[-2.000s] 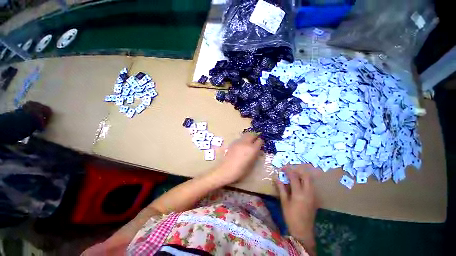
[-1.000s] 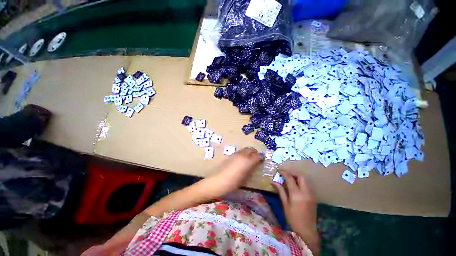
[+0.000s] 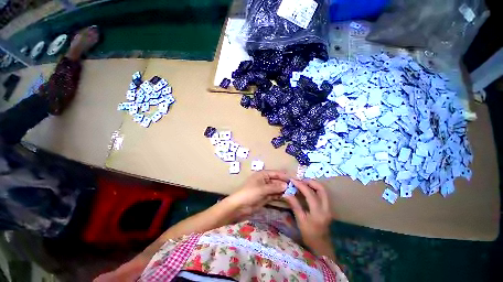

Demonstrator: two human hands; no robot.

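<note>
My left hand and my right hand meet at the bench's front edge. Their fingertips close on a small white square piece between them; whether a dark piece is with it is hidden by the fingers. The heap of dark square pieces lies beyond my hands, and the large pile of white square pieces lies to its right. A small group of white units with one dark side up lies left of the dark heap. One white unit lies apart, just beyond my left hand.
A larger group of units lies further left. A clear bag of dark pieces stands behind the dark heap, over a shallow tray. Another person's arm reaches over the bench toward the green conveyor. A red stool stands below.
Since two seconds ago, my left hand has left the dark heap and my right hand has moved left to meet it. One white unit now lies beyond my left hand. The other person's arm has reached forward.
</note>
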